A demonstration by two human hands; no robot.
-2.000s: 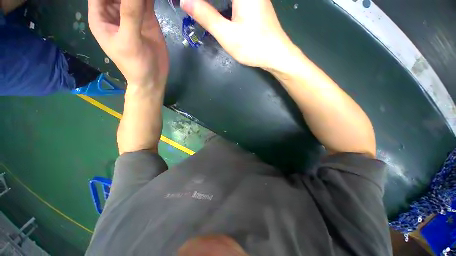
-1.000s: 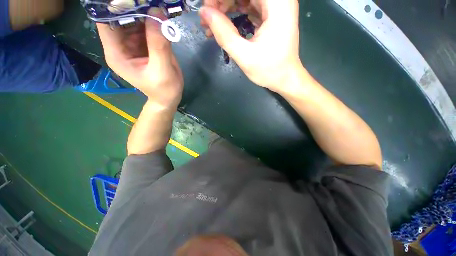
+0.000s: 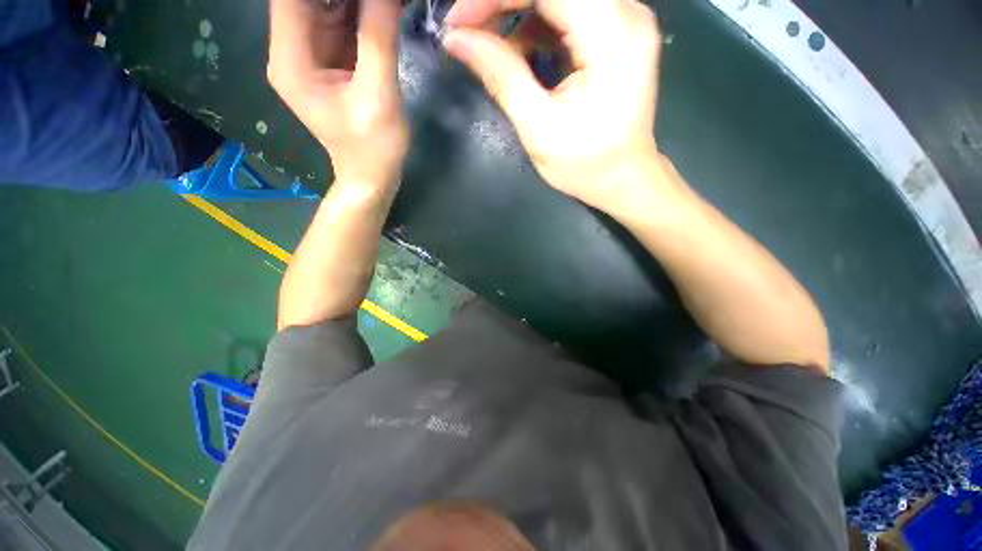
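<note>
My left hand point(image 3: 355, 92) is upright at the top edge, its fingertips cut off by the frame. What it holds, if anything, cannot be told. My right hand point(image 3: 581, 92) is to its right, thumb and forefinger pinched together at a thin pale wire point(image 3: 435, 22). The wire runs up out of the frame between the hands. The part it belongs to is cut off or hidden.
The dark-green bench mat point(image 3: 754, 205) lies under my hands, with a pale metal rail point(image 3: 861, 124) beyond. A heap of blue lead wires point(image 3: 931, 457) and a blue bin point(image 3: 948, 524) are at lower right. A person's blue sleeve point(image 3: 75, 108) and blue stools point(image 3: 232, 178) are at left.
The dark wired unit and white ring seen at my left hand a second ago are out of view. My left hand has moved right, closer to my right hand.
</note>
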